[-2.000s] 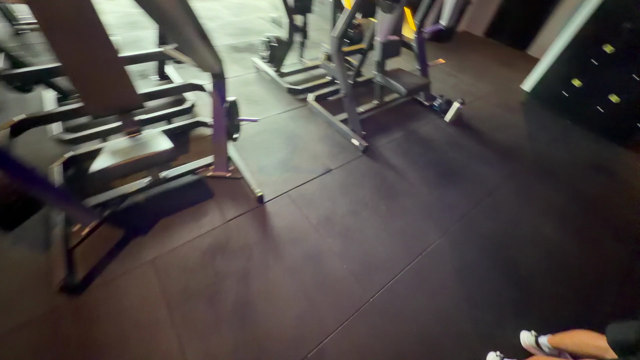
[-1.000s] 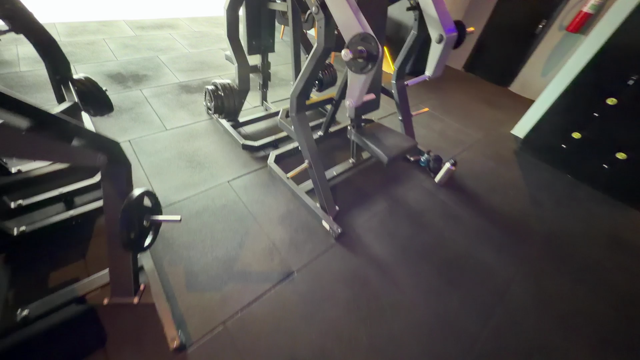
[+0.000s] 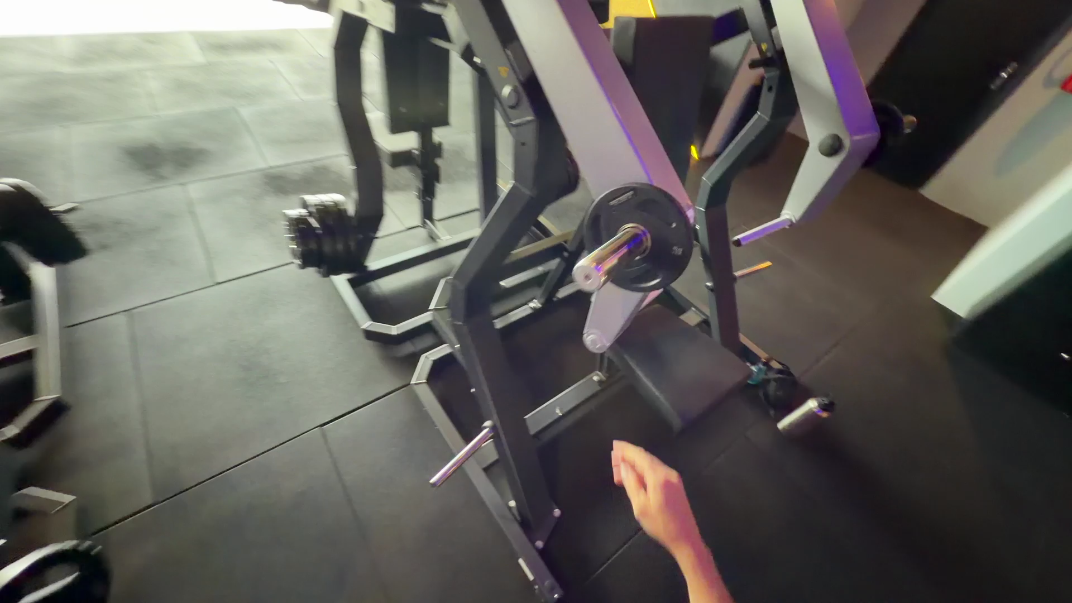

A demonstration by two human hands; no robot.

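My right hand [image 3: 657, 494] reaches in from the lower edge, holding nothing, with its fingers loosely bent and slightly blurred. It is nearest to a plate-loaded gym machine and appears to touch no part of it. Beyond the hand are the machine's padded black seat [image 3: 682, 364] and a round weight plate [image 3: 670, 251] on a chrome sleeve [image 3: 610, 258]. An empty chrome peg [image 3: 461, 455] sticks out from the dark steel upright [image 3: 494, 368]. My left hand is out of view.
A metal bottle [image 3: 804, 415] lies on the rubber floor [image 3: 251, 377] beside a dark bundle [image 3: 775, 383]. Stacked plates [image 3: 322, 234] hang on another machine behind. Parts of further equipment line the left edge, including a plate [image 3: 54, 574]. A dark door [image 3: 963, 75] is at upper right.
My right hand has come into view at the bottom. The view has moved closer to the machine with the seat; the person's legs and white shoes at lower right two seconds ago are out of view.
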